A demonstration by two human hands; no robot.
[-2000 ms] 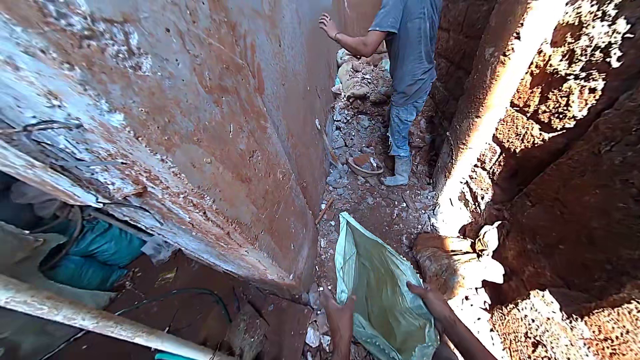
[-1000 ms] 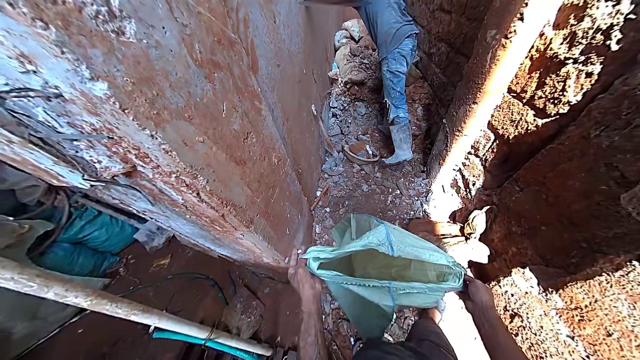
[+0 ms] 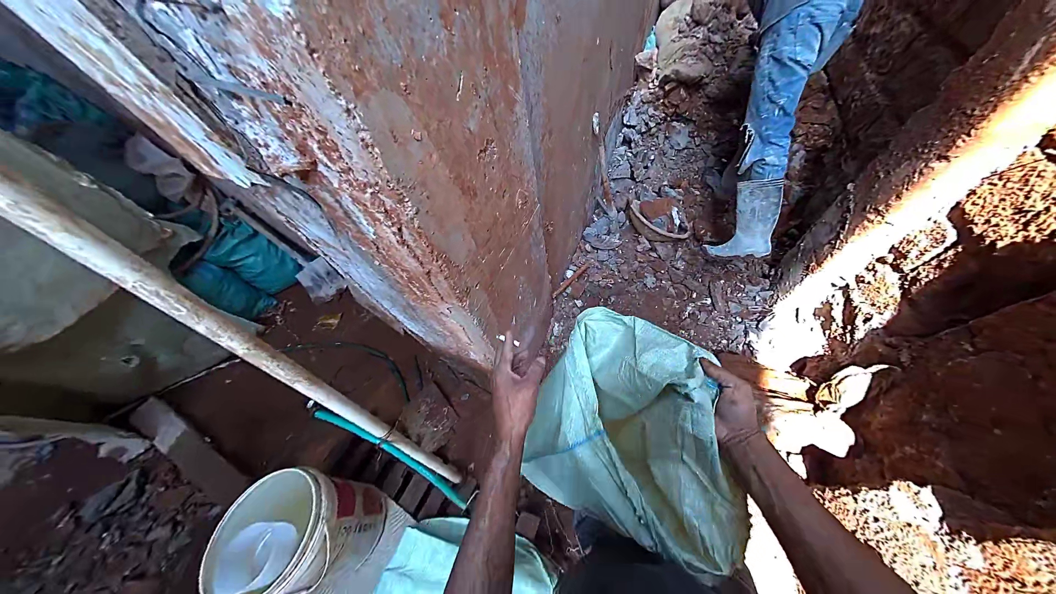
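Note:
A pale green woven plastic sack (image 3: 635, 437) hangs between my arms, its upper edge folded and partly open. My right hand (image 3: 734, 400) grips the sack's rim at its right side. My left hand (image 3: 517, 384) is off the sack, at the bottom corner of the mud-stained wall (image 3: 462, 165), with a small white object (image 3: 507, 339) at its fingertips; whether it holds that object between the fingers is hard to tell.
A person's leg in jeans and a rubber boot (image 3: 749, 219) stands on the rubble ahead, near a round rim (image 3: 658, 223). A white bucket (image 3: 272, 528), a long pipe (image 3: 206, 322) and teal sacks (image 3: 239, 268) lie left. An earth bank rises right.
My left hand has left the sack's rim, which it held a second ago, and is now by the wall corner. The sack's mouth has sagged. The view has shifted left.

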